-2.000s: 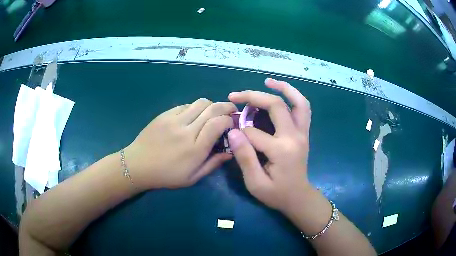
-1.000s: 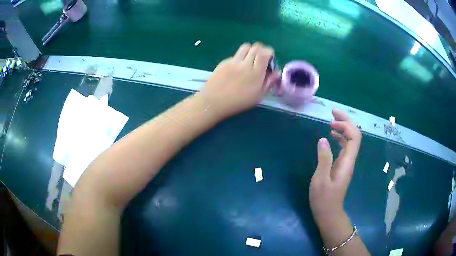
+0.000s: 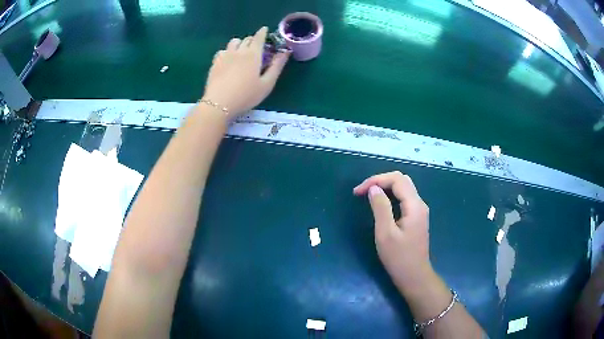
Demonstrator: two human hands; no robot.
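A pink fan unit [image 3: 306, 48] is over the green conveyor belt beyond the rail, its round ring head to the right with a dark centre. My left hand [image 3: 242, 76] is stretched out over the belt and holds the fan by its handle, which is mostly hidden behind my fingers. My right hand [image 3: 402, 228] is over the bench, off the fan, with thumb and forefinger tips close together. I cannot tell whether anything tiny is between them.
A pale scuffed rail [image 3: 344, 136] divides bench and belt. Another pink fan [image 3: 45, 46] lies on the belt at far left. White paper sheets [image 3: 99, 205] lie on the left bench. Small white pieces [image 3: 314, 237] are scattered about. Part of a person [image 3: 591, 298] shows at the right edge.
The fan was between both hands over the bench; my left hand has carried it forward across the rail, over the belt. My right hand has let go, and its fingers have since closed together.
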